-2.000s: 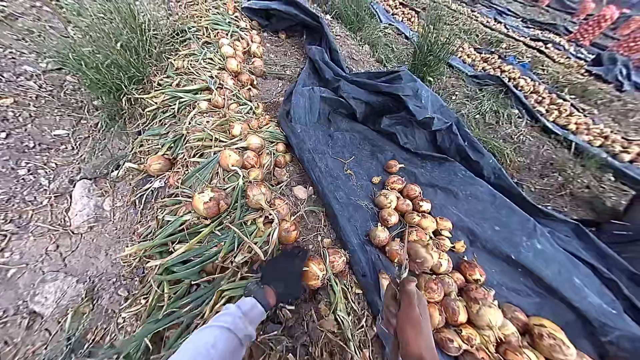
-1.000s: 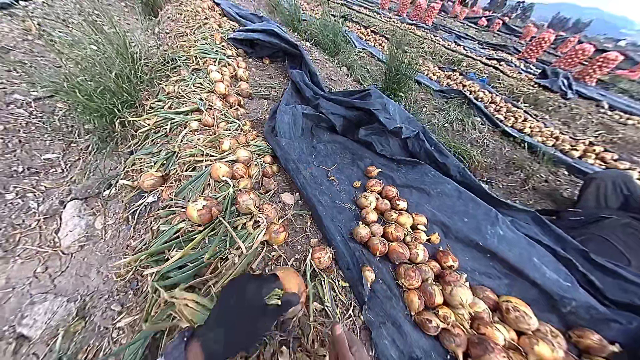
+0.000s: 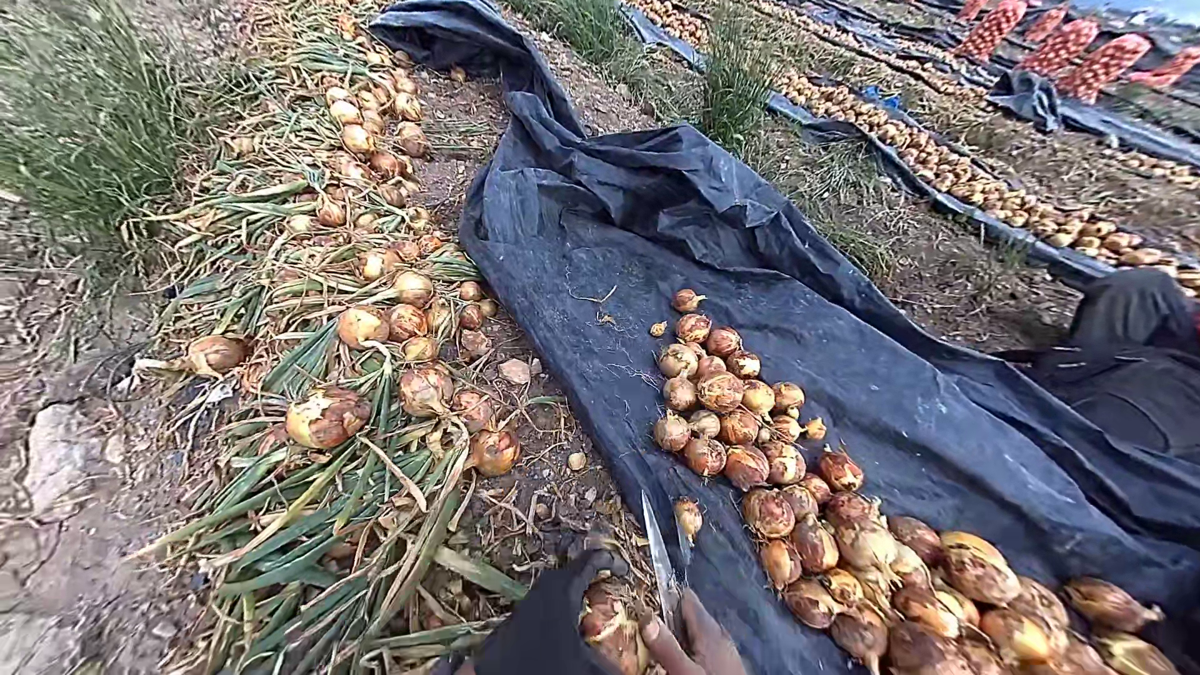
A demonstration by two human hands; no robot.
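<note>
In the head view, my left hand [image 3: 553,614], in a dark glove, holds an onion [image 3: 611,626] at the bottom edge. Close on its right, my bare right hand [image 3: 694,642] grips a pair of metal shears [image 3: 661,553], their blades pointing up and away; the handles are hidden. Right of the hands, trimmed onions [image 3: 722,392] lie heaped on a dark plastic sheet [image 3: 600,347]. A small onion [image 3: 688,517] lies on the sheet beside the blades. To the left, onions with long green and dry leaves [image 3: 326,417] lie in a row on the soil.
A person's dark-clothed leg [image 3: 1134,309] is at the right edge. Further off run more rows of onions [image 3: 937,164] on sheets, with red mesh sacks [image 3: 1059,47] at the upper right. Grass tufts [image 3: 84,122] stand at the upper left, and a pale stone [image 3: 56,459] lies at the left.
My left hand, empty-looking two seconds ago near the leaves, now holds an onion close to my right hand. An onion that lay on the soil by the sheet's edge is no longer seen there.
</note>
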